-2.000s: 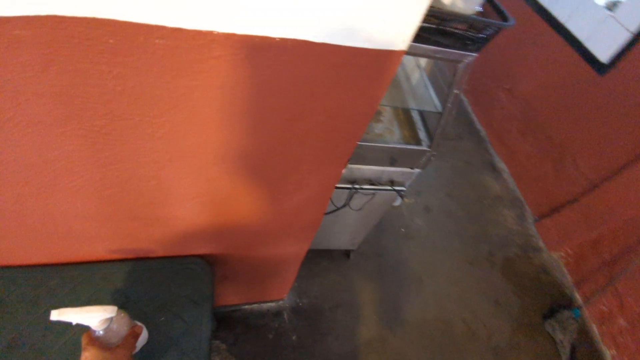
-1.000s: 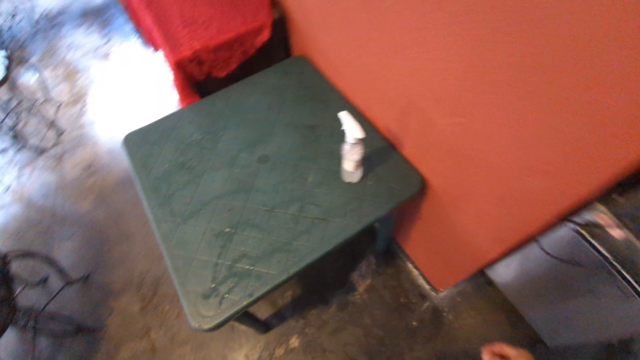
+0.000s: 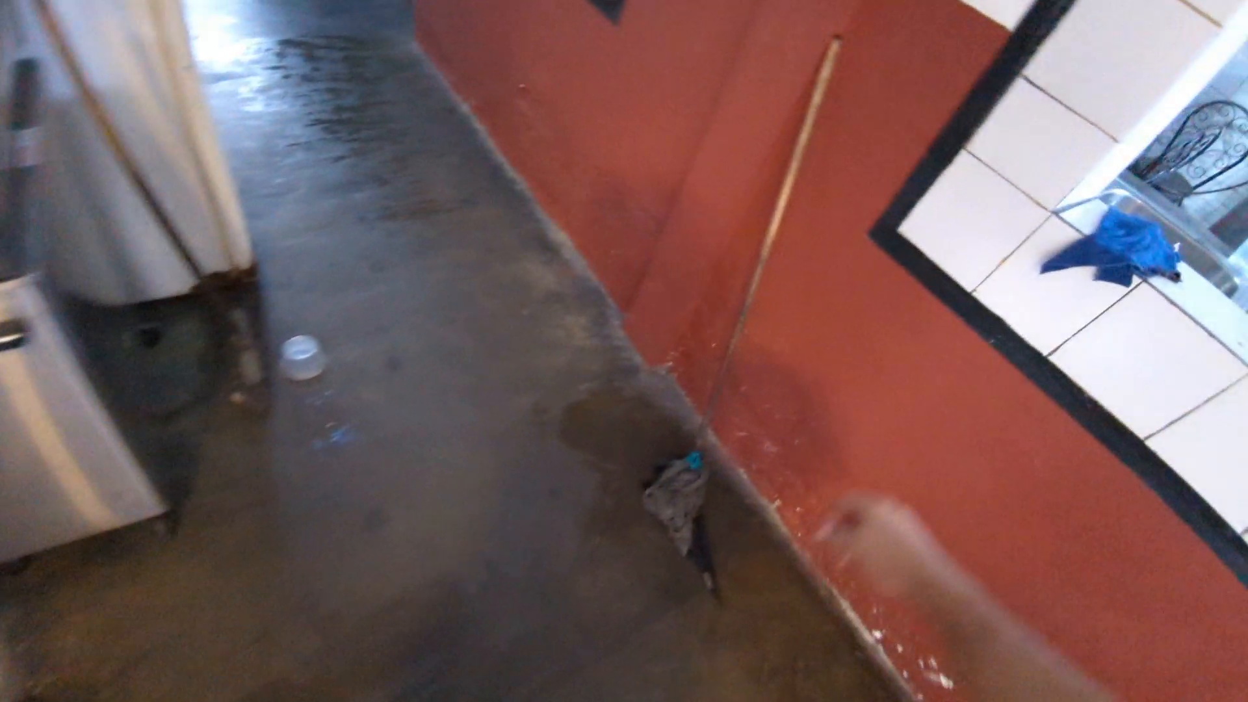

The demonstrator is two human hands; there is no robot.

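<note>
At the lower right of the head view, my right hand (image 3: 873, 536) reaches forward in front of the red wall. It is blurred, so its finger pose is unclear; no object shows in it. Nearest to it is a mop with a grey cloth head (image 3: 678, 502) on the wet floor and a long wooden handle (image 3: 785, 180) leaning up against the wall. A blue cloth (image 3: 1121, 246) lies on the white tiled ledge at the upper right, beside a metal sink (image 3: 1185, 229). My left hand is out of view.
A clear plastic cup (image 3: 302, 358) is on the concrete floor (image 3: 439, 409). At the left stand a metal-fronted cabinet (image 3: 58, 429) and a whitish hanging curtain (image 3: 117, 146). The red wall (image 3: 926, 409) runs along the right, with black-edged white tiles above it.
The view has swung from the green table to the floor and wall. A hand held the spray bottle two seconds ago; one second ago the bottle stood released on the table.
</note>
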